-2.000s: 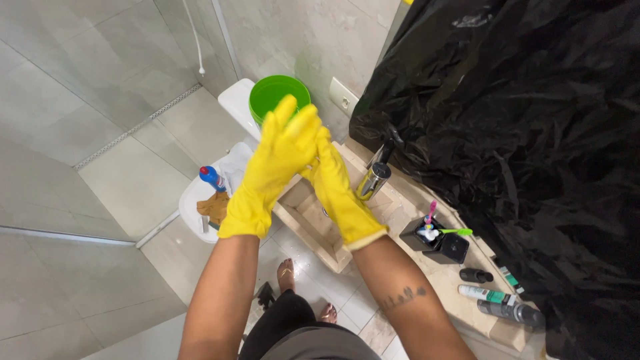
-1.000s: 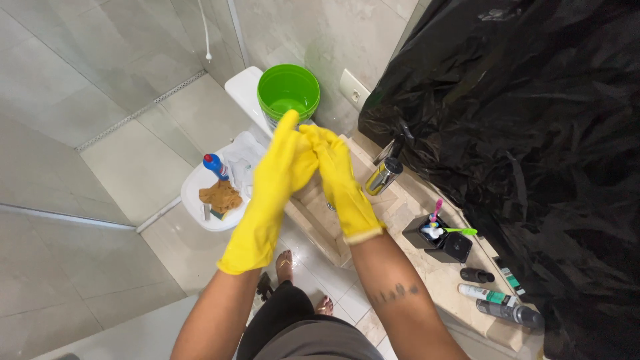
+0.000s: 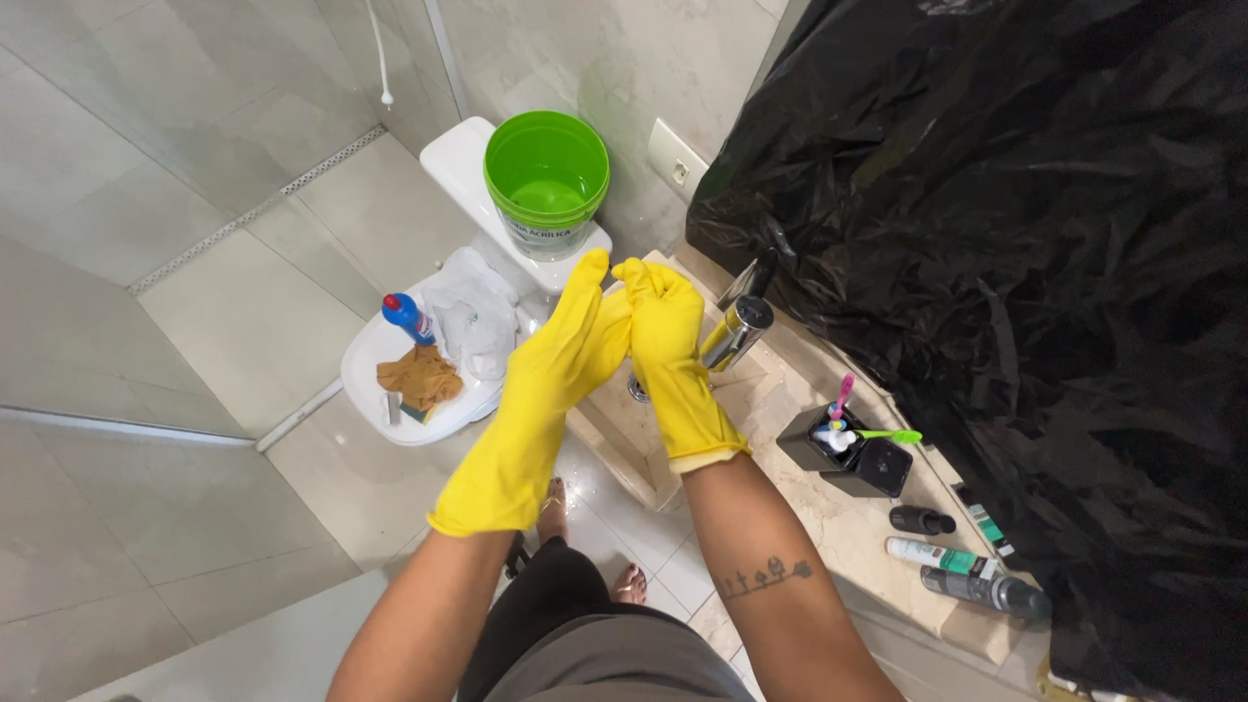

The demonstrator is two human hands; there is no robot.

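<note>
Both hands wear yellow rubber gloves and meet above the stone sink (image 3: 624, 444). My left hand (image 3: 570, 341) has its fingers extended upward, with its thumb side against the other glove. The fingers of my right hand (image 3: 665, 307) are bent and appear to pinch the left glove near the thumb; the exact contact is partly hidden. Just right of the right glove stands a chrome faucet (image 3: 738, 331). Behind the hands, a green bucket (image 3: 546, 171) with some liquid in it rests on the white toilet tank (image 3: 458, 161).
On the closed toilet lid (image 3: 361, 390) lie a blue bottle with a red cap (image 3: 408, 317), a white plastic bag (image 3: 475, 312), a brown cloth (image 3: 421, 377) and a sponge (image 3: 417, 413). A black toothbrush holder (image 3: 814, 439) and several bottles line the counter. Black plastic sheeting (image 3: 975, 244) hangs at right.
The right fingers have shifted over the left glove and are now bent near its thumb. The left fingers stay extended. The view has shifted, showing more of the bucket and toilet lid.
</note>
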